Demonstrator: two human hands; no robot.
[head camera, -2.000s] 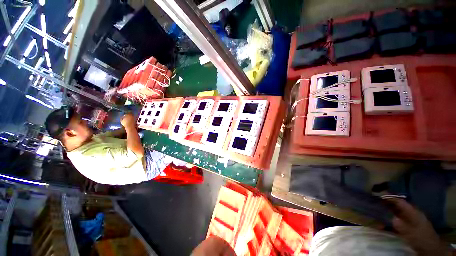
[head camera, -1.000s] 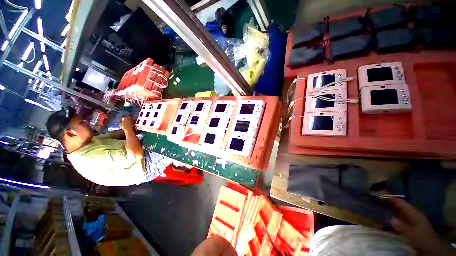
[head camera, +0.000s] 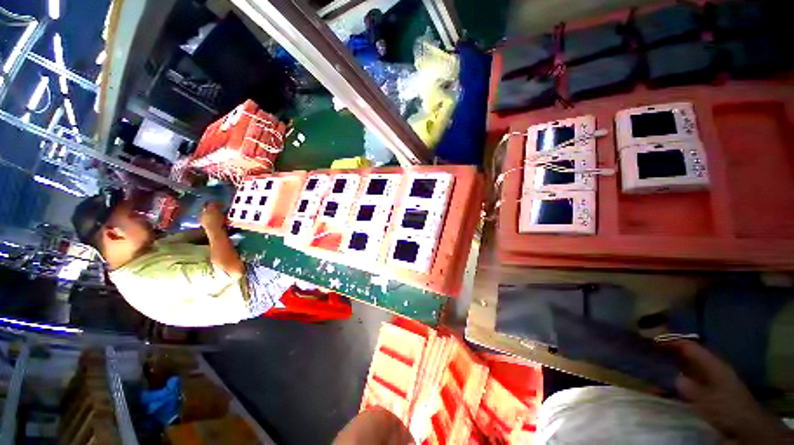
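My right hand (head camera: 709, 378), partly dark and blurred at the lower right, grips the edge of a dark cloth pouch (head camera: 601, 343) above the table's near edge. A thin light cord shows beside its fingers. More dark pouches (head camera: 740, 322) lie flat beside it. My left hand is not clearly visible; a rounded patch of bare skin is cut off by the bottom edge. In the red-orange compartment tray (head camera: 657, 217), several white handheld devices (head camera: 557, 213) lie screen up, white cords over some. Dark drawstring pouches (head camera: 601, 74) fill its far rows.
Trays of white devices (head camera: 409, 217) stand on the green bench (head camera: 348, 282) at left, where a person in yellow (head camera: 183, 278) sits. Stacked empty trays (head camera: 435, 374) stand below the table edge. A metal post (head camera: 339, 78) crosses near clear plastic (head camera: 427, 96). Corded trays (head camera: 239, 143) stand farther off.
The whole view has shifted slightly, moving the trays and bench a little left in the picture. My right hand keeps its grip on the pouch. The devices keep their places.
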